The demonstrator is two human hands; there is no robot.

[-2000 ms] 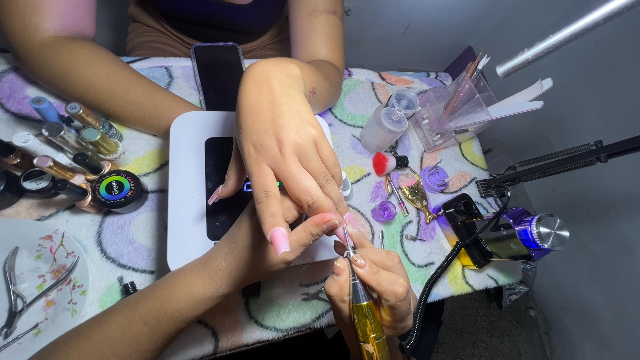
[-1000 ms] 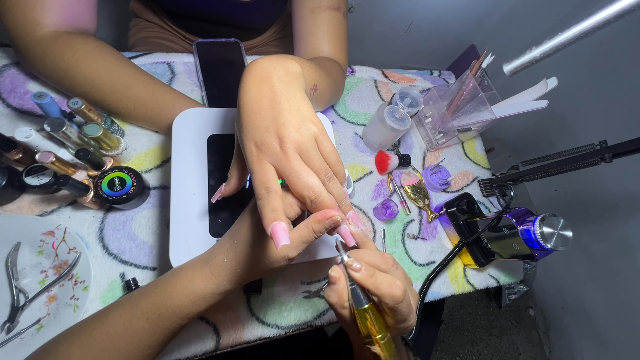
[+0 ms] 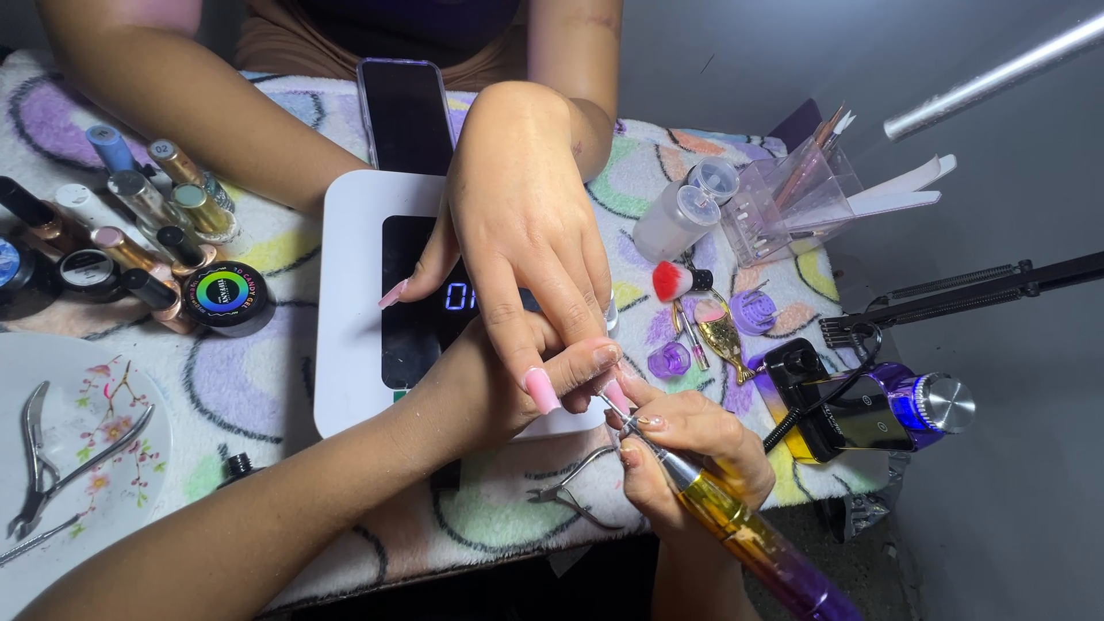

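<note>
My right hand (image 3: 690,444) holds a yellow and purple electric nail drill (image 3: 733,517), its thin metal bit at a pink fingernail of another person's hand (image 3: 526,198). That hand lies palm down with long pink nails, over a white nail lamp (image 3: 354,302) with a lit display. From beneath, my left hand (image 3: 517,371) grips its fingers, the thumb beside the nail being touched. Just left of my right hand, metal cuticle nippers (image 3: 565,493) rest on the fleecy cloth.
Polish bottles (image 3: 147,224) and a black gel jar (image 3: 226,297) crowd the left, above a floral plate (image 3: 147,431) holding nippers. At right are a red brush (image 3: 673,281), clear bottles (image 3: 673,224), an organizer (image 3: 785,207) and the drill's control unit (image 3: 862,405). A phone (image 3: 405,116) lies behind the lamp.
My right hand and the drill have shifted slightly about the other person's fingertips. My left hand keeps its hold on those fingers.
</note>
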